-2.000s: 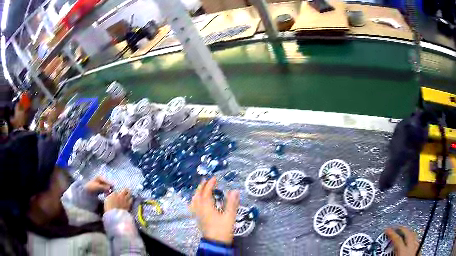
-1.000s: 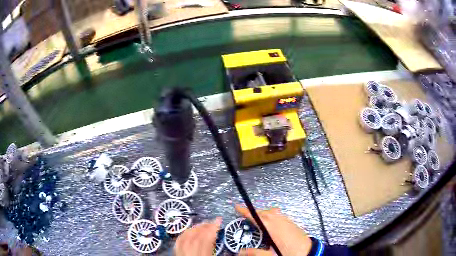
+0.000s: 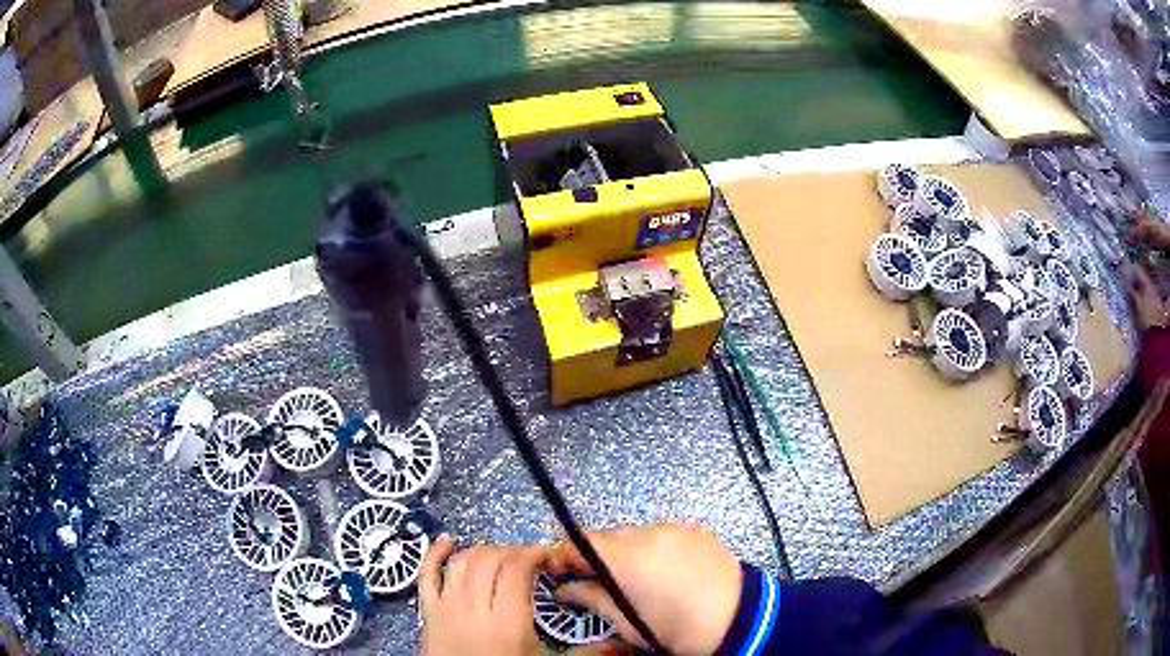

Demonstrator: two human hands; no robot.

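My left hand [image 3: 481, 598] and my right hand [image 3: 661, 577] are close together at the bottom edge, around one white slotted housing [image 3: 571, 618]. The housing is partly hidden by my fingers and the black cable. More white slotted housings [image 3: 308, 429] lie face up in a cluster left of my hands, some with dark blue parts on them. The black electric screwdriver [image 3: 375, 308] hangs upright over the cluster, blurred. The yellow screw feeder [image 3: 616, 346] stands ahead, with a silver metal block on its front.
A cardboard sheet [image 3: 821, 385] at right holds piled housings [image 3: 956, 276]. Slim tools [image 3: 748, 410] lie beside the feeder. Dark blue parts [image 3: 51, 525] are heaped at the left edge. The green conveyor [image 3: 385, 141] runs behind. Another person's hand [image 3: 1146, 288] shows at the right edge.
The view has swung right from the blue heap to the feeder, then shifted slightly. My hands, far apart two seconds ago, are now together around one housing.
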